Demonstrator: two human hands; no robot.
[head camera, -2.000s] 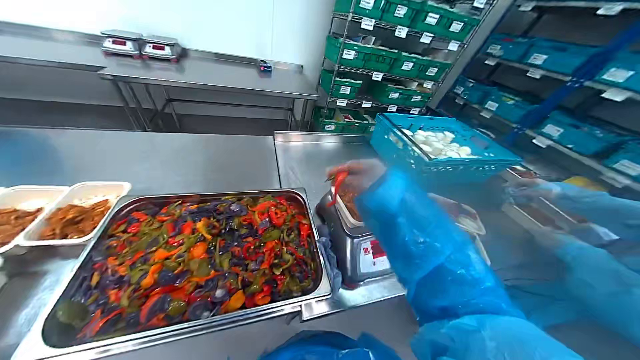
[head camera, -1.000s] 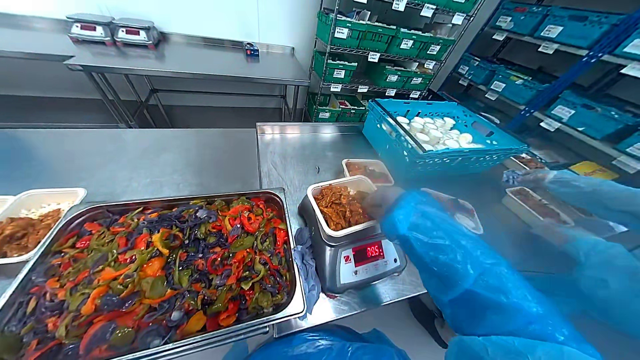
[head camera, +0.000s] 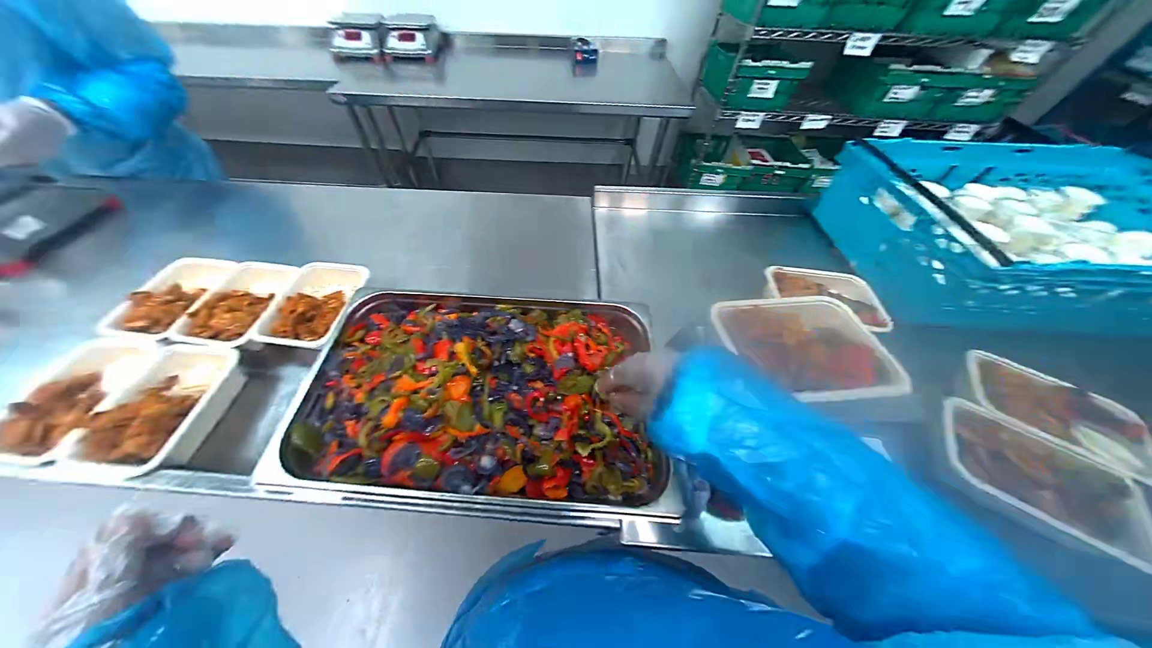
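Note:
My right hand (head camera: 634, 385), gloved and in a blue plastic sleeve, reaches to the right side of a steel tray (head camera: 270, 459); its fingertips are at the sliced cooked peppers (head camera: 468, 405), and blur hides whether they grip any. My left hand (head camera: 135, 558), in a clear glove, is low at the left, fingers loosely bent, with nothing visible in it. Nearest it are open white containers (head camera: 202, 396) of orange-brown cooked food, in two groups left of the tray. A filmed or lidded container (head camera: 810, 346) stands right of my right sleeve.
A blue crate (head camera: 936, 297) with white items stands at the back right. More covered containers (head camera: 1048, 477) sit at the right. At the upper left are a person's blue sleeves (head camera: 108, 99) and a dark device (head camera: 45, 220). Scales (head camera: 409, 38) stand on the rear table.
My right hand has moved left from the scale to the pepper tray. My left hand has come into view. The view has swung left, showing more containers and another person.

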